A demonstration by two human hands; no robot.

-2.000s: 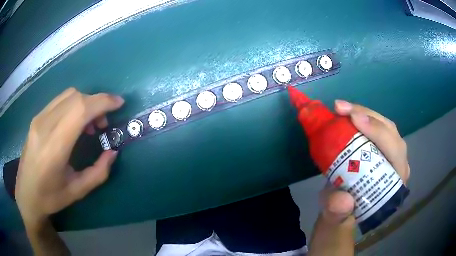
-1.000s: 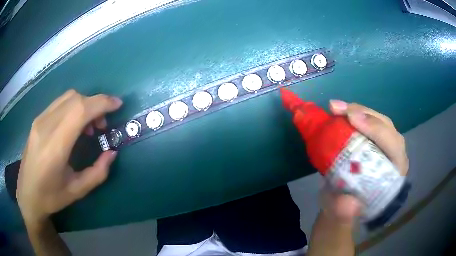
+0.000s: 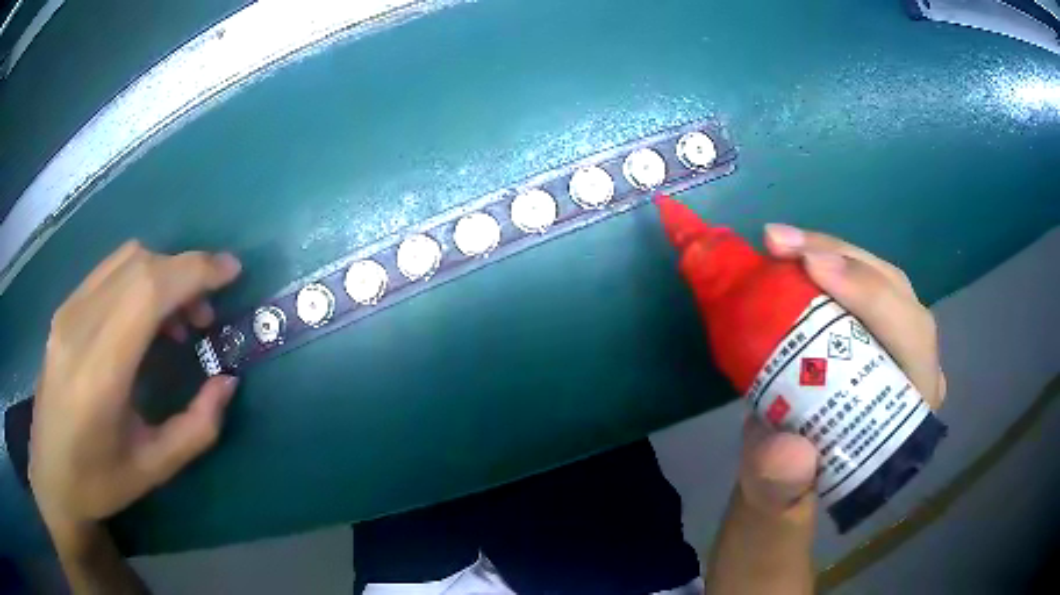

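The black LED board (image 3: 448, 258) lies slanted on the green surface, rising to the right, with a row of bright white discs and a small white label at its left end. My left hand (image 3: 134, 372) has its thumb and a finger at the two long edges of that left end. My right hand (image 3: 854, 337) is closed around the glue bottle (image 3: 831, 389), tilted with its red nozzle pointing up and left. The nozzle tip is at the board's lower edge, just below the second disc from the right. Whether it touches is unclear.
The green work surface (image 3: 500, 384) curves down to its near edge. A white stripe (image 3: 174, 99) runs along the upper left. A pale-edged object (image 3: 988, 18) is cut off at the upper right. A dark object (image 3: 16, 432) is partly behind my left wrist. My dark clothing shows below.
The board and my left hand have shifted to the left. The nozzle, first below the third disc from the right, is now below the second. The bottle has moved slightly left overall.
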